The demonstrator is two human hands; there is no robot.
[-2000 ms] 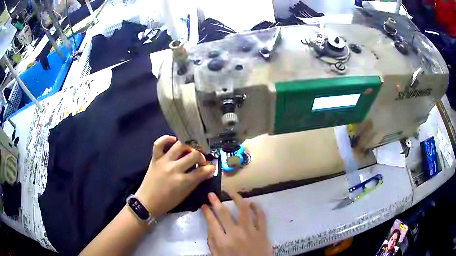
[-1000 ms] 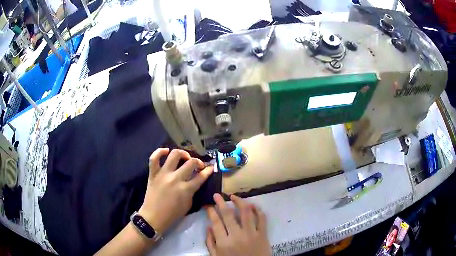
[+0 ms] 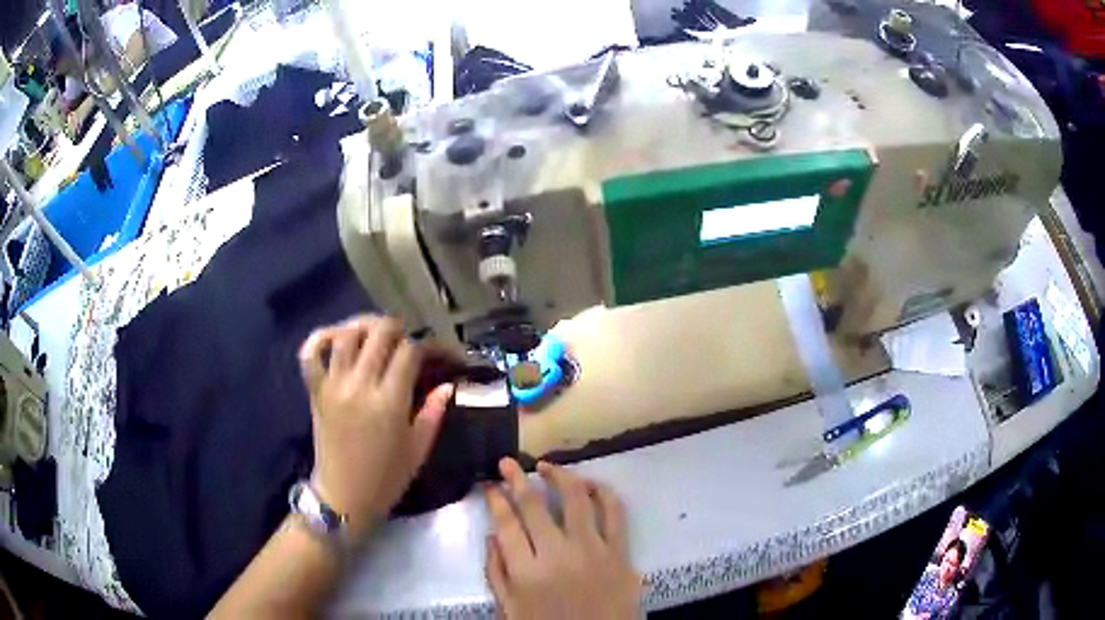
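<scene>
A large black cloth panel [image 3: 230,363] lies on the table, its right end under the needle area of the sewing machine [image 3: 485,260]. A small white label [image 3: 482,392] lies flat on the cloth beside the bright blue guide [image 3: 539,373]. My left hand [image 3: 370,418] is just left of the label, fingers bent over the cloth; its fingertips are blurred and I cannot tell if they pinch it. My right hand [image 3: 560,545] lies with fingers spread at the cloth's front right edge and the table edge, holding nothing.
Thread snips [image 3: 848,438] lie right of the machine bed. A small blue box [image 3: 1030,351] sits at the right table end. A lit smartphone [image 3: 948,563] is below the table's right front edge. A blue bin [image 3: 103,218] stands at the far left. Dark cloth pieces lie behind the machine.
My left hand has moved left from the needle area, uncovering the white label. My right hand stays near the cloth's front edge. The whole view has shifted slightly.
</scene>
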